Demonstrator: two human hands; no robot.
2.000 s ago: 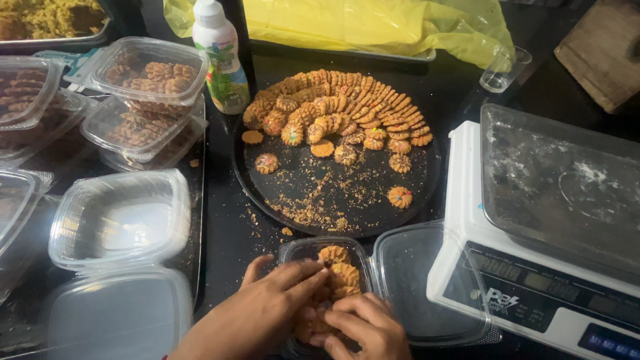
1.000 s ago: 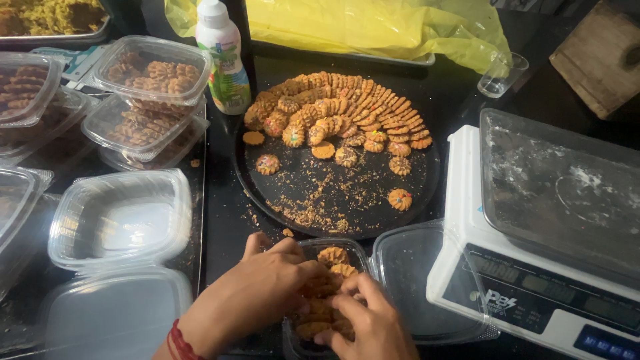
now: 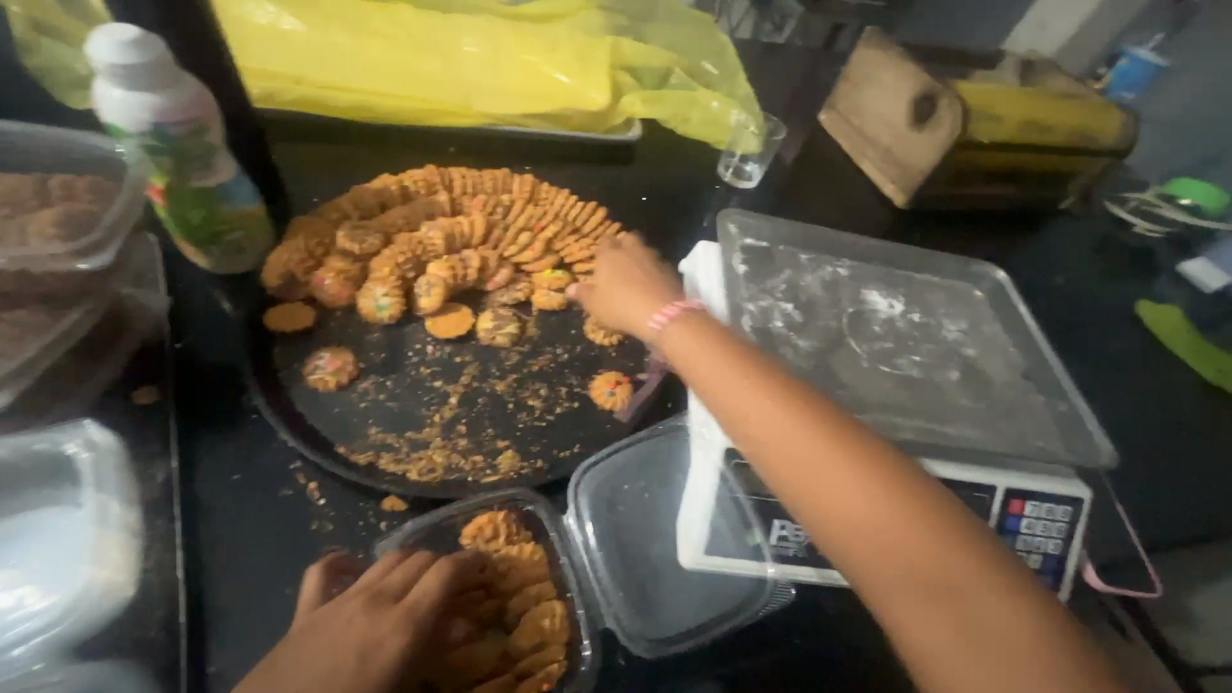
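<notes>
My left hand [image 3: 385, 606] rests over the cookies in an open clear plastic clamshell container [image 3: 587, 616] at the bottom; its fingertips are partly hidden, so its grip is unclear. The container's lid [image 3: 664, 539] lies folded out to the right. My right hand [image 3: 630, 284] reaches to the right side of a round black tray [image 3: 327, 452], touching the rows of flower-shaped cookies [image 3: 481, 221]; blur hides whether its fingers hold one. Single cookies, one with sprinkles [image 3: 611, 391], and many crumbs lie on the tray's near part.
A white digital scale [image 3: 707, 500] with a metal pan [image 3: 924, 356] stands right, under my right forearm. Left are a plastic bottle [image 3: 192, 164], filled containers [image 3: 58, 231] and an empty one [image 3: 67, 539]. Behind are a yellow plastic bag [image 3: 433, 58], a clear cup [image 3: 749, 159] and a wooden-ended object [image 3: 895, 120].
My right hand has left the container and moved up and right to the cookies on the tray. My left hand stays at the container. The view has shifted right.
</notes>
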